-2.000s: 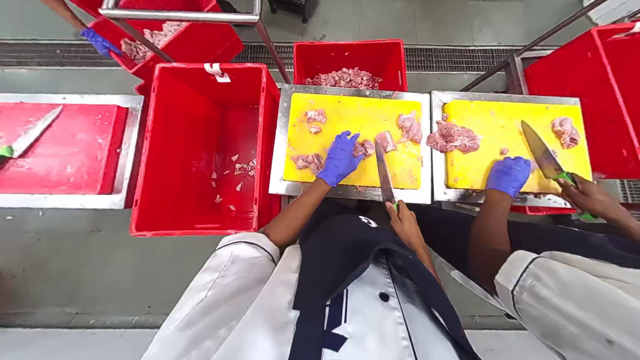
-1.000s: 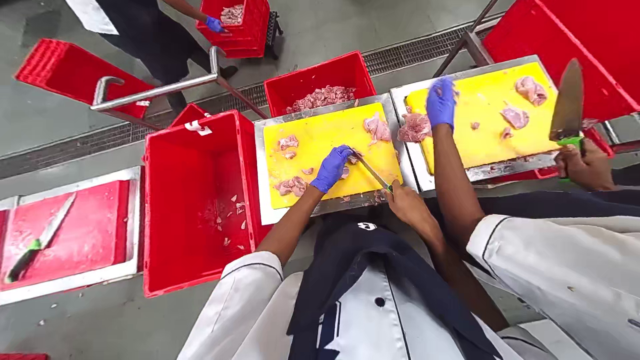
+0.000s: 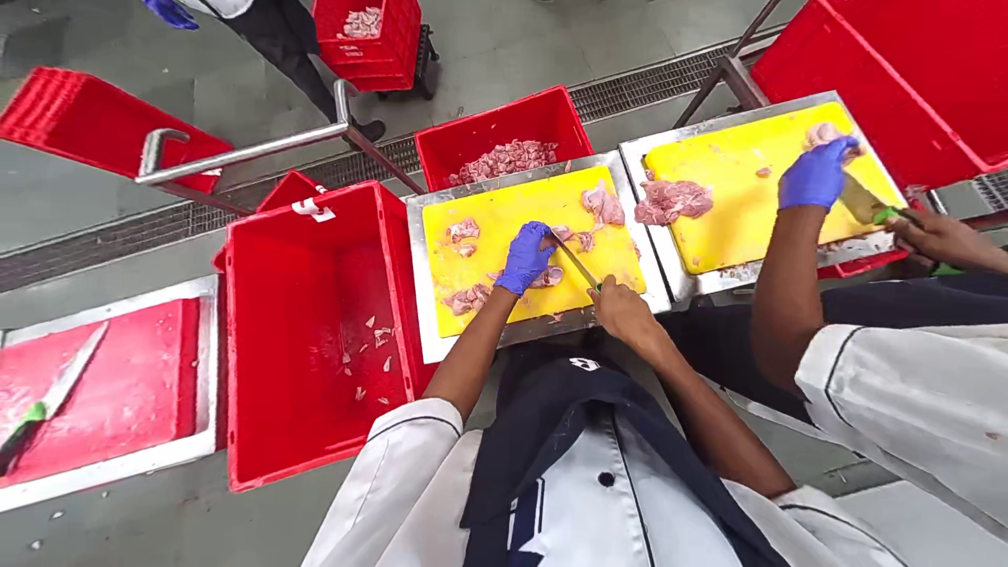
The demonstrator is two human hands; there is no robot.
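Observation:
My left hand, in a blue glove, rests on raw meat over the yellow cutting board, its fingertips beside the knife's tip. My bare right hand grips the handle of a knife at the board's near right edge; the blade points up and left toward my gloved fingers. Cut meat lies at the near left of the board, and smaller pieces lie farther up. A larger piece of raw meat is at the far right corner. What my left fingers hold is partly hidden.
Beyond my board stands a red crate of cut meat. A deep red crate with scraps is at the left, then a red board bearing a knife. At the right, a co-worker's gloved hand and knife work over another yellow board.
The view has turned and shifted. The co-worker's gloved hand has moved from the left edge of their board to the meat at its far right, and their raised knife has come down beside it.

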